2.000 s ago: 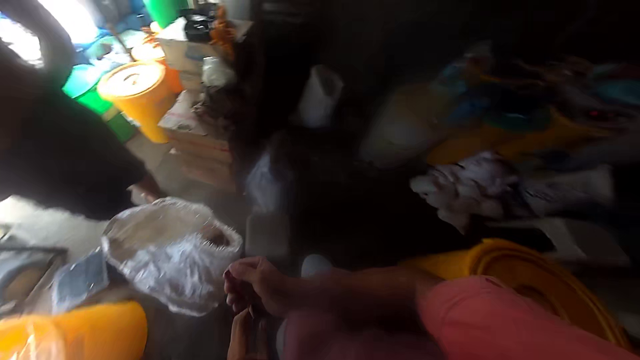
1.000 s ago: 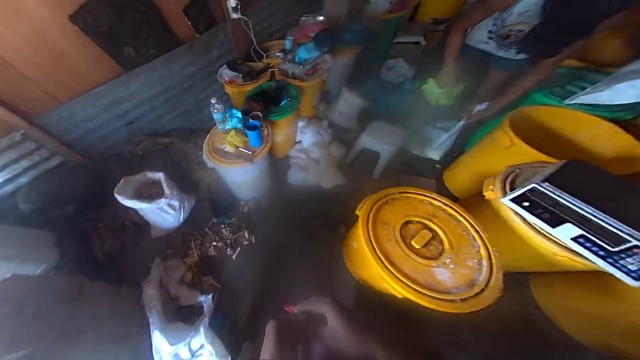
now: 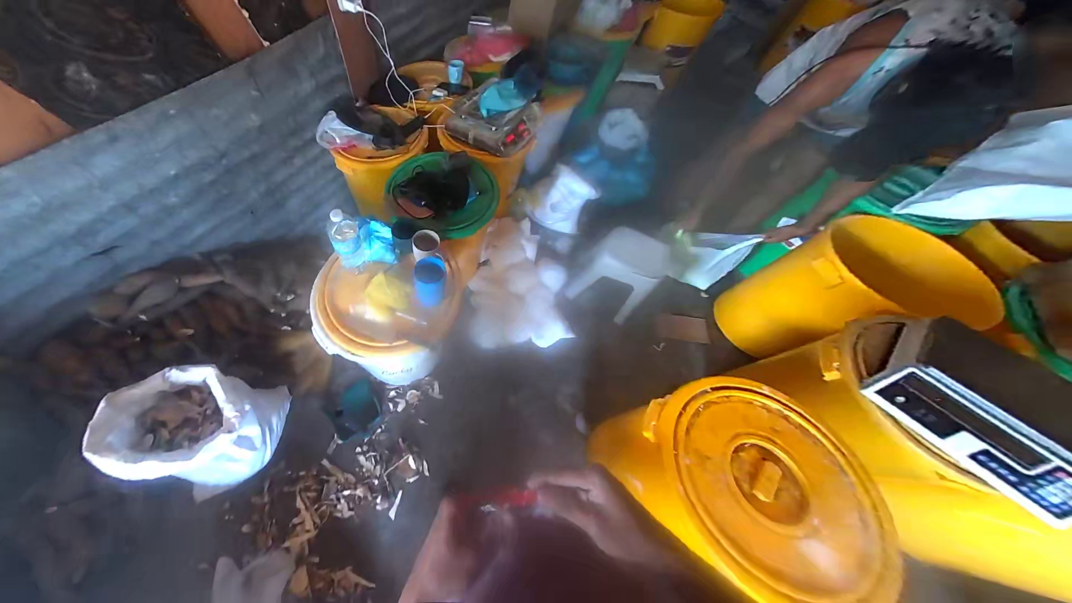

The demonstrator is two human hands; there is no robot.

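Note:
Both my hands are low in the middle of the head view, blurred. My right hand (image 3: 582, 502) has its fingers curled at the end of a small red object (image 3: 502, 498), whose kind I cannot tell. At the object's left end is my left hand (image 3: 444, 536), partly dark and smeared, so its grip is unclear. Close to the right of my right hand stands a yellow plastic barrel with a round lid (image 3: 787, 494). Dry brown scraps (image 3: 310, 519) lie on the floor to the left of my hands, near a white sack (image 3: 243, 444) holding brown pieces.
A lidded bucket (image 3: 394, 368) bears cups and a bottle. Behind it stand a green-lidded barrel (image 3: 486, 209) and several yellow ones. A white plastic stool (image 3: 624, 251) is further back. At right, a digital scale (image 3: 980, 444) rests on a barrel. Another person's arm (image 3: 779, 117) reaches down.
The view has swung widely across the room. Two seconds ago my hands were beside a bag with crumpled clear plastic; now they are low between the floor scraps and the yellow lidded barrel.

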